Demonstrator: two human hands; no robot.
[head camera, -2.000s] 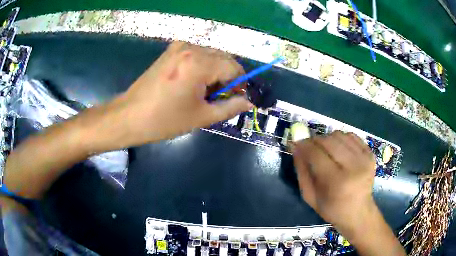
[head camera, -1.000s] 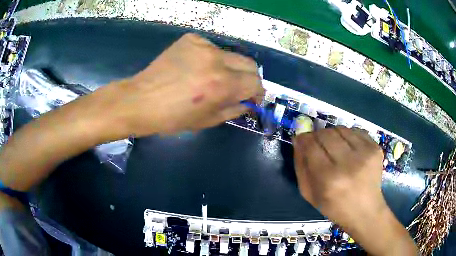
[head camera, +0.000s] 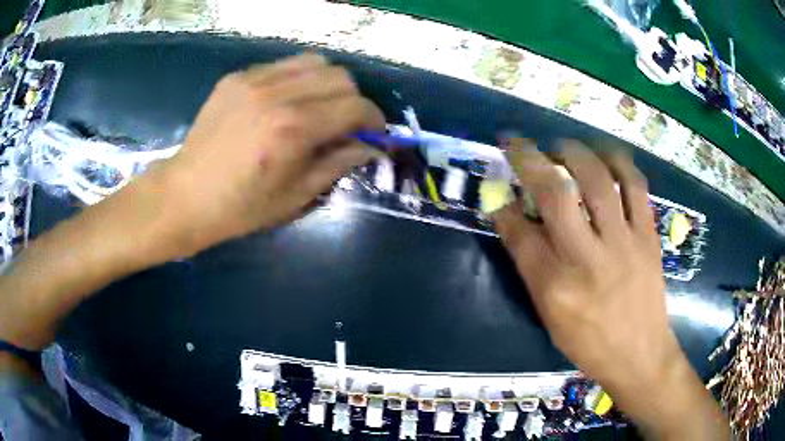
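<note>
A white power strip housing (head camera: 404, 213) lies open side up across the bench, partly covered by both hands. My left hand (head camera: 284, 142) is over its left part, with a blue wire (head camera: 387, 138) between the fingertips. A yellow-green wire (head camera: 431, 185) stands in the housing just right of that hand. My right hand (head camera: 585, 232) rests over the housing's right half, fingers spread along it, with a pale yellow cover (head camera: 496, 196) on the thumb. The hand hides what lies under its fingers, so I cannot tell if it holds anything.
Another open housing (head camera: 413, 379) lies at the near edge. A copper strip pile (head camera: 762, 353) is at the right. Clear plastic (head camera: 77, 168) lies at the left by more housings (head camera: 43, 95). Beyond the pale rail (head camera: 413, 43), the green belt (head camera: 551, 26) carries a housing (head camera: 757, 103).
My left hand has moved a little left, still with the blue wire. My right hand's fingers have opened and spread along the housing. The belt housing has moved right.
</note>
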